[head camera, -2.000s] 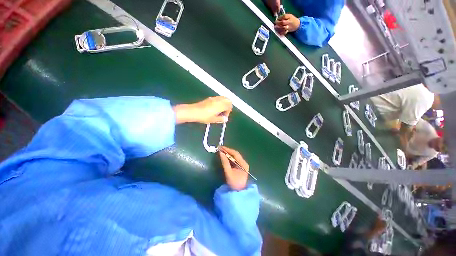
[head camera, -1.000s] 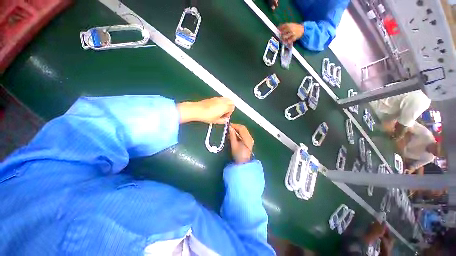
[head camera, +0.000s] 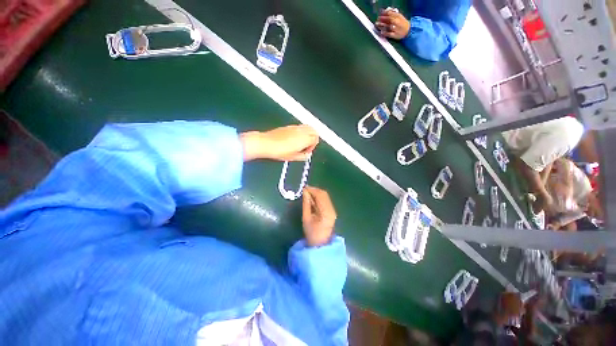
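Note:
A white oval housing frame (head camera: 284, 181) lies in front of me on the dark green surface. My left hand (head camera: 284, 143) is closed over its upper end, which is hidden under the fingers. My right hand (head camera: 319, 215) is at the frame's lower right side, fingertips drawn together close to its edge. No tool can be made out in it now; what the fingers hold is hidden.
Grouped frames (head camera: 408, 227) lie right by the pale guide rail (head camera: 270, 89). Frames with a cable loop (head camera: 155, 42) lie upper left, near a red tray (head camera: 30, 34). Scattered frames lie on the green belt (head camera: 338, 88). Another person's hand (head camera: 392, 24) is across it.
My right hand first moved up along the frame, then back down; the thin tool seen earlier no longer shows. The belt frames have shifted rightward and down. The other person's hand let go of a frame.

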